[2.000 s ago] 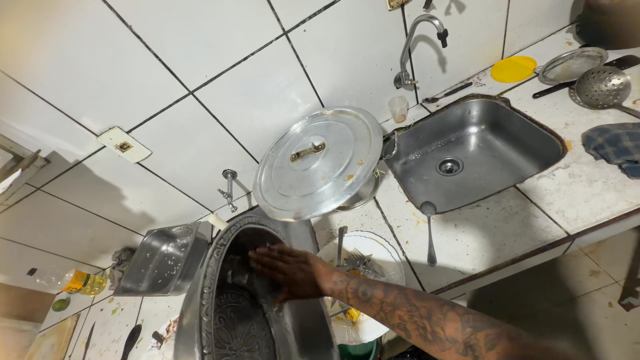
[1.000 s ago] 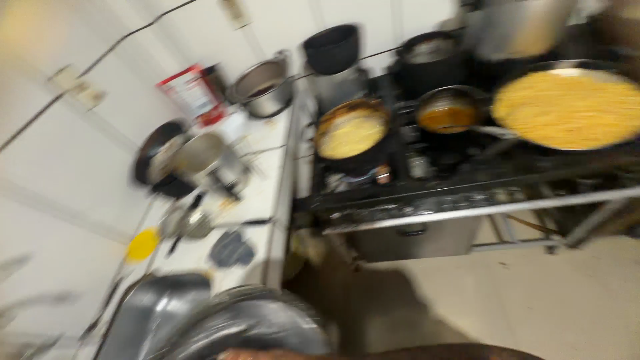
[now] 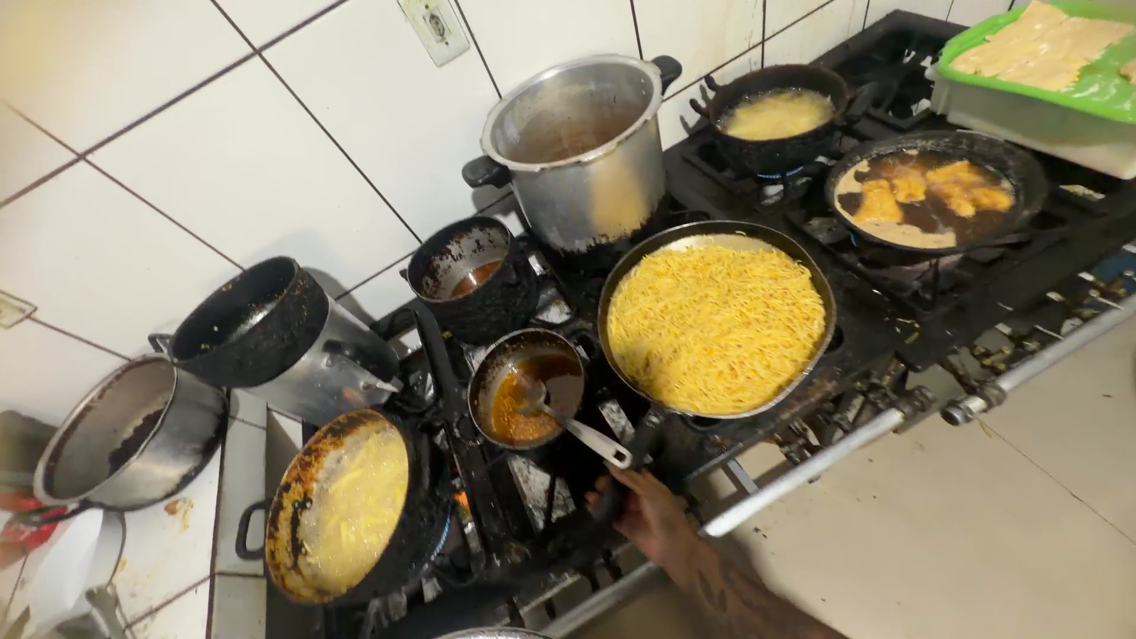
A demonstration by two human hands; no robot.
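Note:
My right hand (image 3: 652, 515), on a tattooed forearm from the lower right, is closed around the black handle (image 3: 635, 453) of a wide frying pan (image 3: 830, 306). Thin yellow strands (image 3: 719, 324) fill that pan. Just left of it, a small saucepan (image 3: 475, 395) holds orange-brown sauce and a metal spoon (image 3: 595, 439), whose handle end is close to my fingers. At the lower left, a dark pan (image 3: 284, 497) with pale yellow pieces in bubbling oil sits over a blue flame. My left hand is out of view.
Behind stand a tall aluminium pot (image 3: 590, 200) and a blackened pot (image 3: 497, 306). Farther right are two pans of frying food (image 3: 781, 115) (image 3: 941, 191) and a green-rimmed tub (image 3: 1038, 133). Stacked pots (image 3: 311, 355) stand left. A metal rail (image 3: 799, 470) runs along the stove front.
The view has swung from the sink to the stove. My right hand, earlier inside a dark metal vessel near the sink, is now on the frying pan's handle.

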